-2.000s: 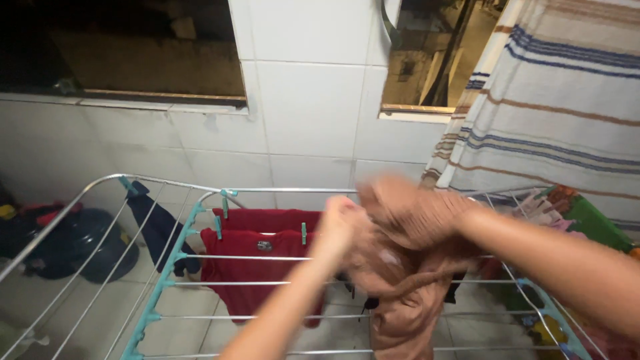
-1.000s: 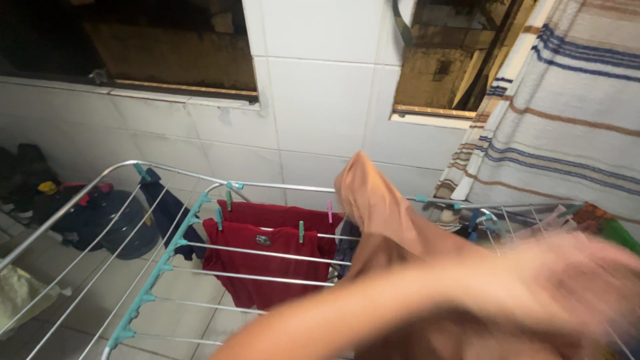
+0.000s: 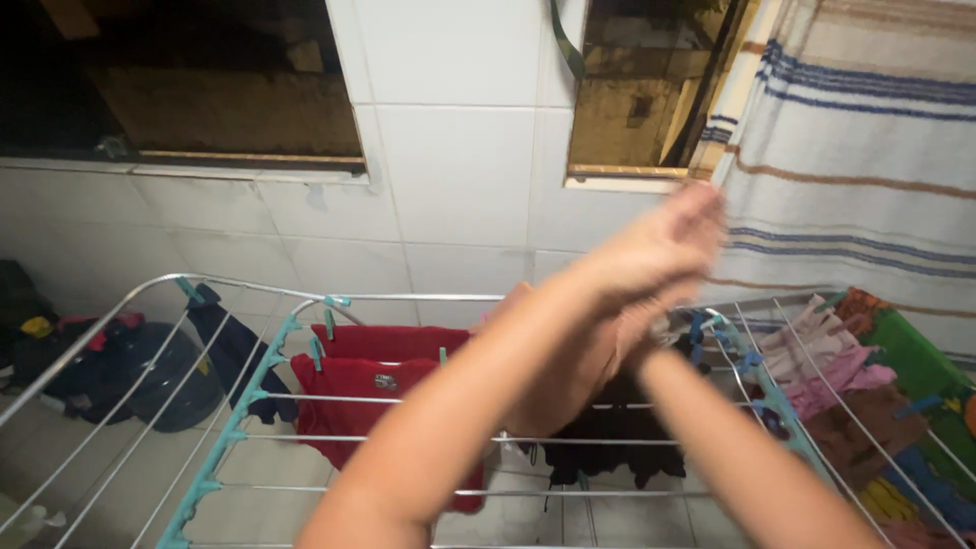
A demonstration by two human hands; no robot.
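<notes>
A brown garment [image 3: 560, 385] hangs bunched behind my left forearm, over the middle of a metal drying rack [image 3: 328, 440] with teal plastic side bars. My left hand [image 3: 671, 240] is raised at centre right, in front of the striped cloth; motion blur hides how its fingers lie. Just below it, my right hand [image 3: 637, 324] is at the bunched fabric, partly covered by my left hand and wrist, and seems to grip it. My forearms cross close together. A red garment [image 3: 358, 389] hangs left of them, held by teal clothespins [image 3: 316, 354]. A black garment [image 3: 618, 442] hangs below.
A striped cloth [image 3: 862, 160] hangs at the right. Small pink garments [image 3: 831, 381] and a green container [image 3: 923, 351] are at the rack's right wing. A dark blue garment [image 3: 236, 351] hangs left, near a large blue plastic bottle [image 3: 171, 381]. Behind stands a tiled wall [image 3: 457, 175] with windows.
My right hand has come from the far right back to the centre, beside my left. The brown garment, spread across the rack's middle one second ago, is now bunched. My left hand has risen.
</notes>
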